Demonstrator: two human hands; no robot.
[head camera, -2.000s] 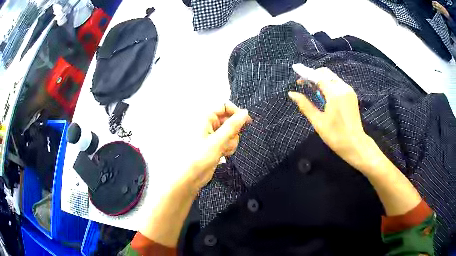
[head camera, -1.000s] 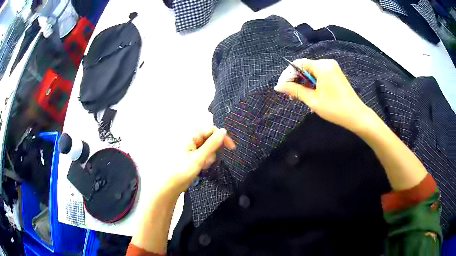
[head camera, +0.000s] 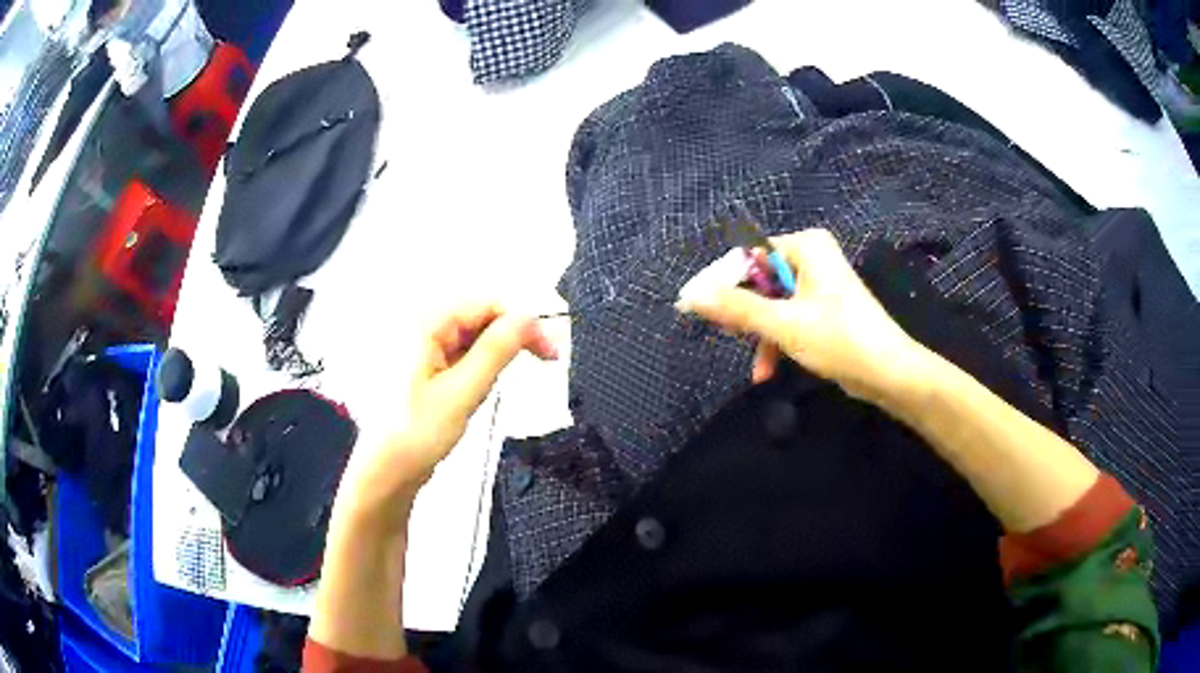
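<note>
The dark checked garment (head camera: 684, 158) covers the right of the view. Its plain black facing (head camera: 842, 552) lies at the near side, with several dark round buttons (head camera: 650, 533) along its edge. My left hand (head camera: 454, 381) is over the white tabletop, left of the garment, and pinches a thin dark needle (head camera: 555, 316) pointing right. A fine dark thread (head camera: 484, 500) runs down below that hand. My right hand (head camera: 803, 309) is over the garment, curled around thread snips (head camera: 773, 272) with blue and reddish bits showing; its fingertips are partly blurred.
The round button tray (head camera: 296, 526) with a red rim holds dark buttons, a flat dark rectangle on its edge. Beside it is a black-and-white cylinder (head camera: 207, 394). A black pouch (head camera: 296, 178) lies at the far left of the table (head camera: 448, 171). Blue crates (head camera: 155, 579) stand at left.
My left hand has moved left, away from the garment, and the needle now shows in its fingers. My right hand has moved down and slightly left since one second ago, with the snips still in it.
</note>
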